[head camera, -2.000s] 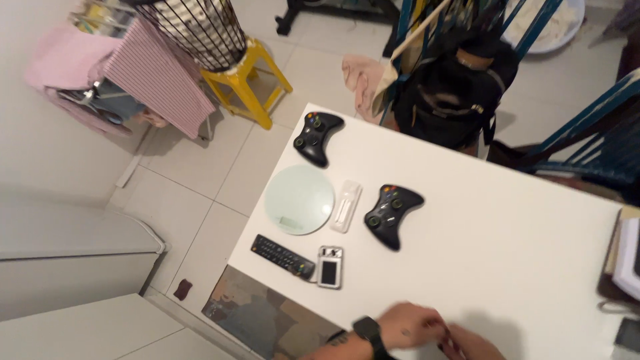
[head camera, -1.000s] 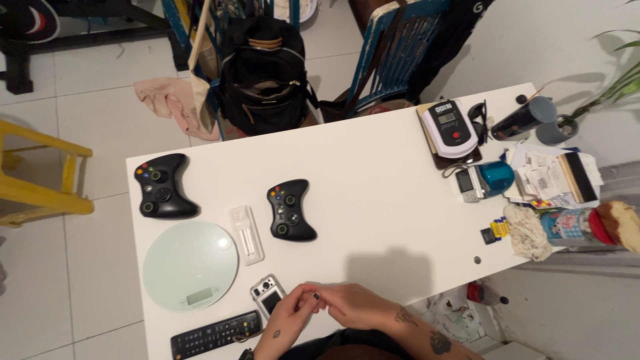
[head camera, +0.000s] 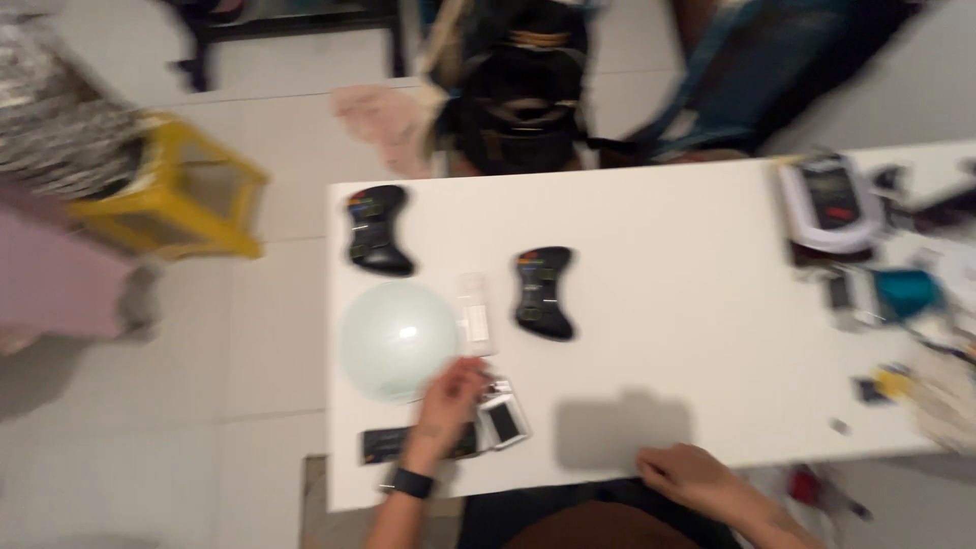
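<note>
My left hand (head camera: 455, 389), with a dark band on the wrist, is over the near edge of a round glass scale (head camera: 398, 339), beside a small silver device with a dark screen (head camera: 502, 421). Blur hides whether its fingers hold anything. Its forearm crosses a black remote control (head camera: 383, 444). A white plastic piece (head camera: 475, 314) lies right of the scale. Two black game controllers rest on the table, one at the far left corner (head camera: 379, 230), the other (head camera: 544, 293) nearer the middle. My right hand (head camera: 686, 474) is loosely curled at the near table edge; its fingers are partly hidden.
On the right of the white table (head camera: 686, 305) are a white and black device (head camera: 829, 202), a teal object (head camera: 907, 296) and a crumpled cloth (head camera: 949, 393). Beyond the far edge stand a black backpack (head camera: 522, 107) and a blue chair. A yellow stool (head camera: 183, 198) is at left.
My hands were together near the front edge; now they are apart, the left over by the scale and the silver device, the right at the near edge. The view has shifted.
</note>
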